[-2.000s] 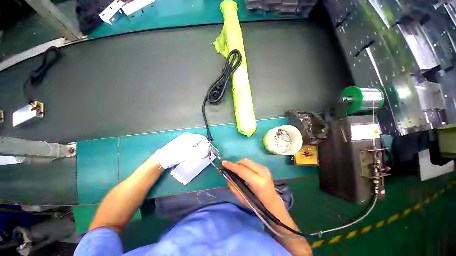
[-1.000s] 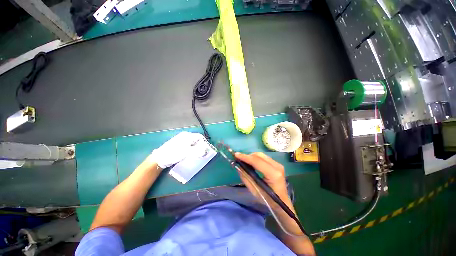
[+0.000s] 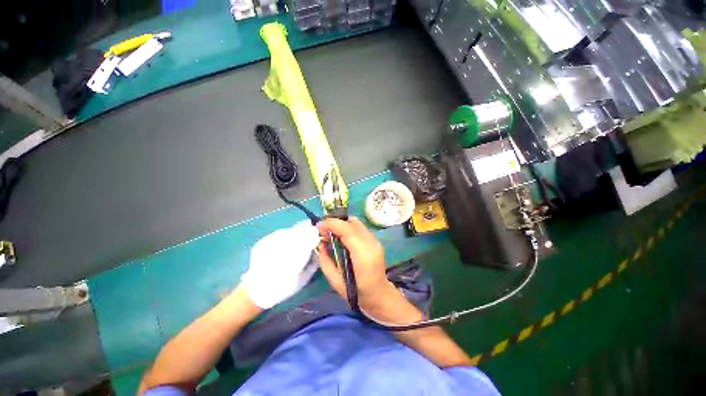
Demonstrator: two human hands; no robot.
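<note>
My left hand, in a white glove, is closed around the power supply unit, which is almost wholly hidden by the glove. The unit's black power cord runs from between my hands to a bundled loop on the belt. My bare right hand holds the soldering iron, its tip end pointing away from me over the end of the yellow-green wrapped bar. My right fingertips are close against the glove at the cord's near end; whether they touch the unit is hidden.
The whitish cleaning pot, dark iron stand and yellow base are right of my hands. Beyond are the solder feeder and green solder spool. A yellow-handled tool lies far left. Clear trays fill the upper right.
The view has shifted. My hands have come together, and the unit that showed beneath the glove is now hidden. The iron has turned from pointing at the unit to pointing away from me.
</note>
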